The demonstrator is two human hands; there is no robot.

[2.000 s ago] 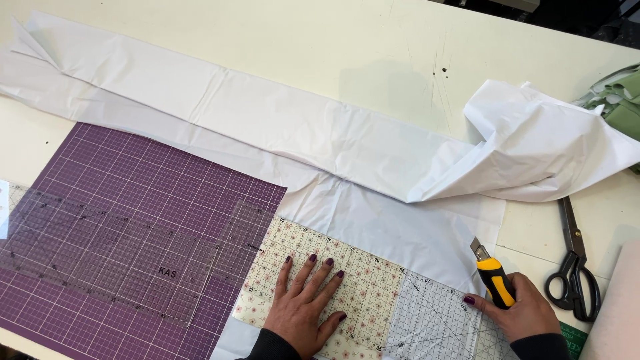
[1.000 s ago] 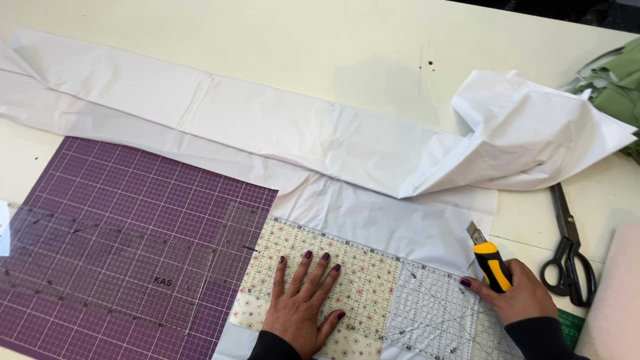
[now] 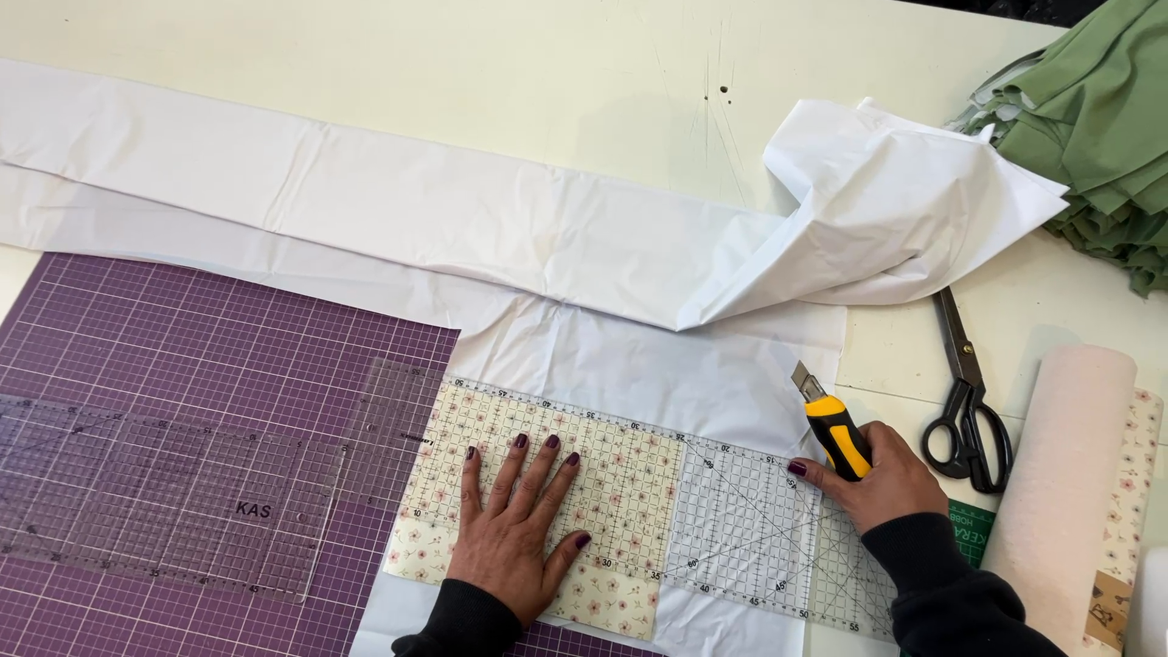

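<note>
My left hand (image 3: 516,538) lies flat with spread fingers on a clear quilting ruler (image 3: 744,511). Under the ruler are a cream floral fabric piece (image 3: 602,607) and white fabric (image 3: 639,374). In my right hand (image 3: 894,484) is a yellow and black utility knife (image 3: 835,429), its blade out and pointing up and left; the thumb rests at the ruler's upper edge. Folded white fabric (image 3: 438,201) stretches across above the hands, bunched at its right end. A purple cutting mat (image 3: 173,338) lies at left, with a second clear ruler (image 3: 164,502) on it.
Black-handled fabric shears (image 3: 967,392) lie right of my right hand. Beside them are a pale pink fabric roll (image 3: 1063,493), more floral fabric (image 3: 1136,474) and a green mat's corner (image 3: 970,529). A green fabric pile (image 3: 1095,146) sits at the upper right of the white table (image 3: 584,82).
Both hands hold nearly the same places on the ruler, and the knife stays in my right hand. The view has shifted slightly.
</note>
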